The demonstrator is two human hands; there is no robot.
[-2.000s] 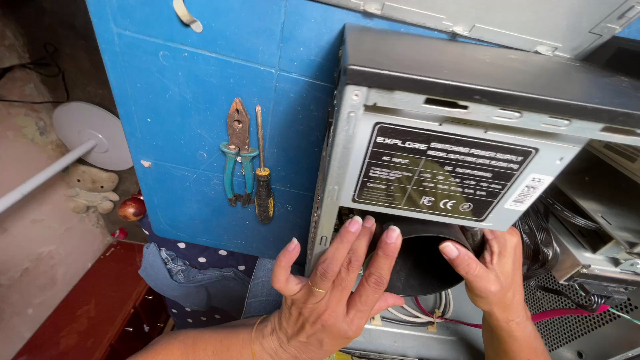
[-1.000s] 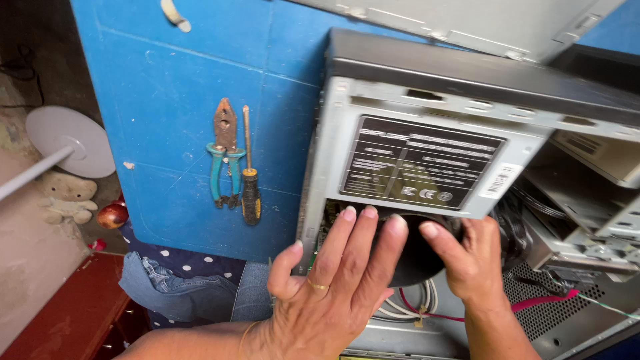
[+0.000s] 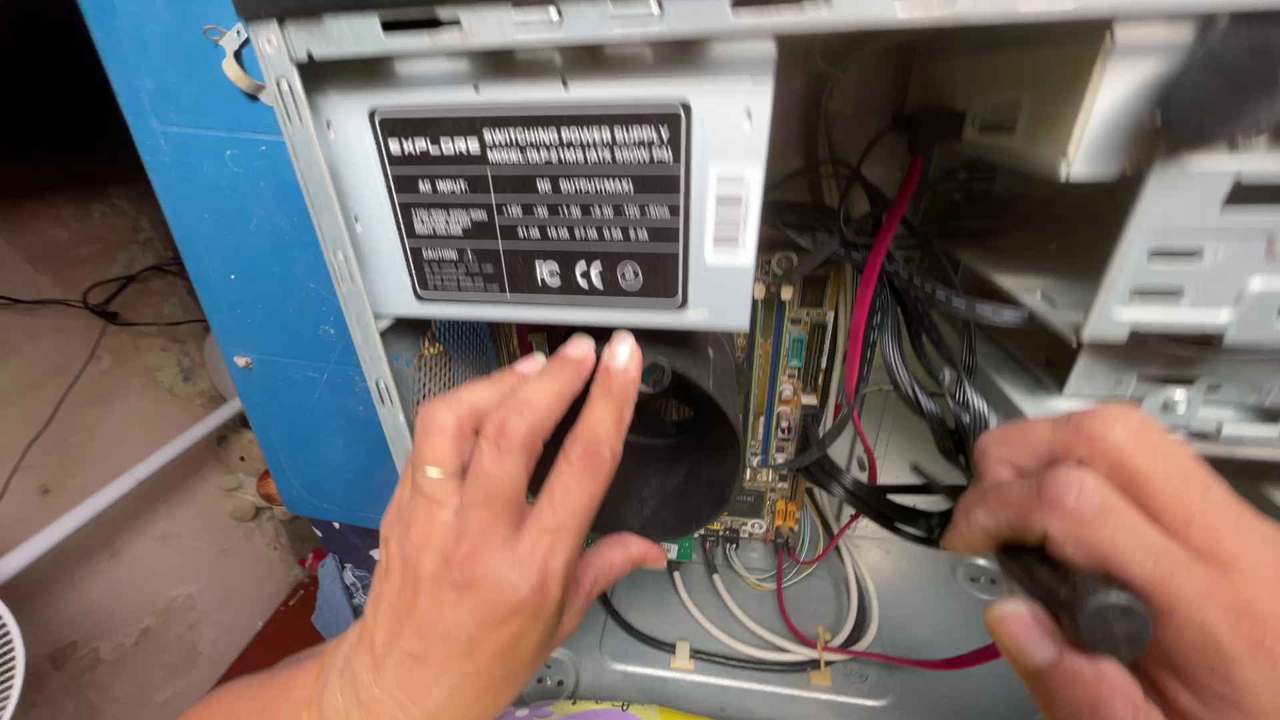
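An open computer case [image 3: 345, 270] holds a power supply [image 3: 600, 290] with a black label. My left hand [image 3: 500, 510] rests its fingertips at the rim of a black round duct [image 3: 680, 450], just below the power supply. The circuit board [image 3: 800, 350] shows beside the duct. On the right, my right hand [image 3: 1110, 550] is closed around a bundle of black cables [image 3: 900, 510]; a dark rounded piece, too blurred to name, shows between its fingers. A red cable [image 3: 880, 270] runs down past the board.
Metal drive bays [image 3: 1180, 270] fill the right side of the case. White and black cables [image 3: 740, 640] loop along its metal panel. The blue tabletop [image 3: 230, 300] lies at left, with a bent metal clip [image 3: 238, 65] near the case edge.
My right hand has left the black duct, moved right and taken hold of black cables. My left hand stays at the duct. The view has moved closer; the pliers and screwdriver are out of it.
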